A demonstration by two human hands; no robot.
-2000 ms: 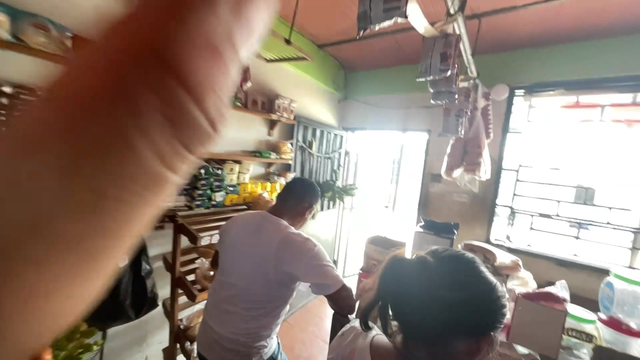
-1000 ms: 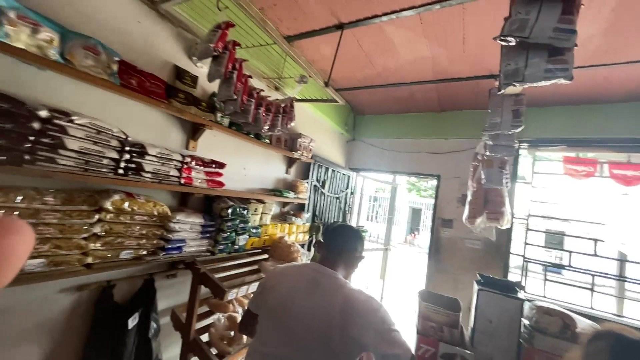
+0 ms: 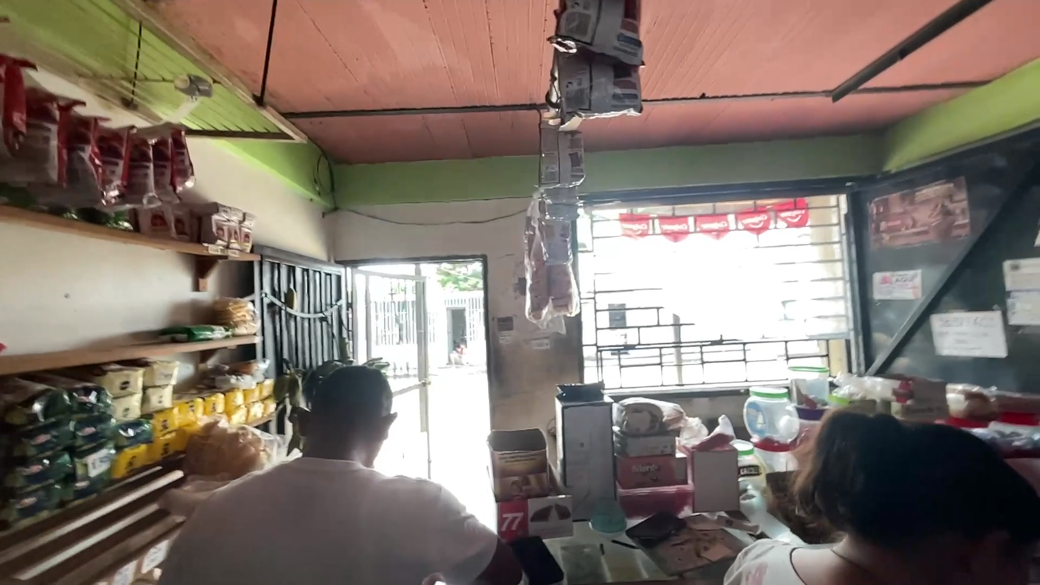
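Note:
Neither my left hand nor my right hand shows in the head view now, so what they hold or touch is hidden. Ahead at lower left, a person in a white T-shirt point(image 3: 325, 520) has their back to me. Another person with dark tied-back hair point(image 3: 910, 487) is at the lower right. Between them is a counter point(image 3: 589, 561) bearing a dark flat object point(image 3: 535, 561), papers point(image 3: 703, 546) and a teal round container point(image 3: 608, 517). Cardboard boxes point(image 3: 520, 467) and a tall box point(image 3: 583, 455) stand at its far side.
Wall shelves point(image 3: 130, 355) with packaged goods run along the left, above a wooden slatted rack point(image 3: 89, 520). Packets point(image 3: 561, 154) hang from the ceiling in a strip. An open doorway point(image 3: 459, 390) lies ahead, beside a barred window point(image 3: 715, 325). Lidded plastic jars point(image 3: 768, 414) stand at the right.
A blurred hand or arm, large at the left two seconds ago and only a fingertip at the left edge one second ago, is out of view. The view has swung right.

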